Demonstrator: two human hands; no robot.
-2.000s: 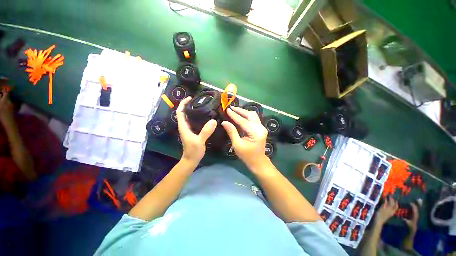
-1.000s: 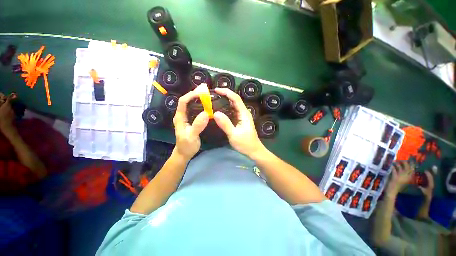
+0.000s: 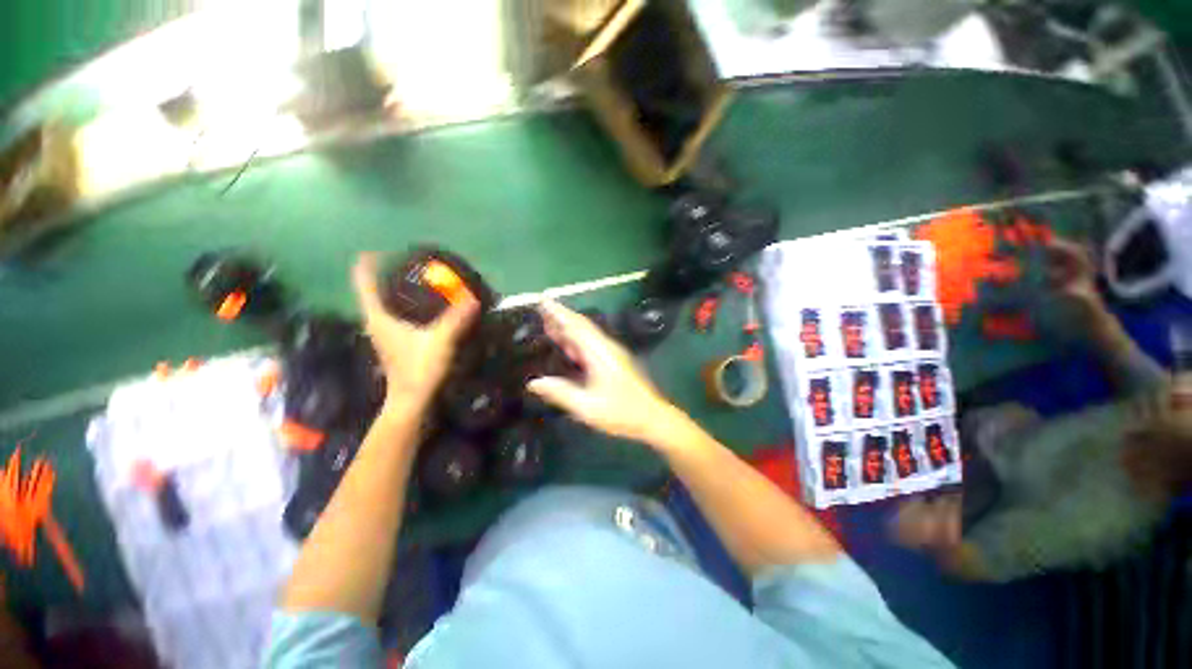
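Observation:
The view is blurred by motion. My left hand (image 3: 416, 350) holds a black speaker body (image 3: 416, 290) with an orange strap on its upper face, above the green bench. My right hand (image 3: 599, 379) is to the right, thumb and fingers apart around a dark speaker unit (image 3: 556, 342); whether it grips the unit cannot be told. Black units with round ends (image 3: 477, 403) cluster below and between my hands. Another black unit with an orange mark (image 3: 238, 290) lies at the left.
A white tray (image 3: 196, 457) is at left, with orange straps (image 3: 33, 503) beyond. At right are a tape roll (image 3: 740, 379), a tray (image 3: 850, 490) of black-and-orange inserts, an orange heap (image 3: 954, 268) and another person's arm (image 3: 1111, 340). An open cardboard box (image 3: 706, 124) stands behind.
The view has swung right. My hands have come apart; the left keeps the strapped speaker and has carried it to the far side of the cluster, and the right has let go of it.

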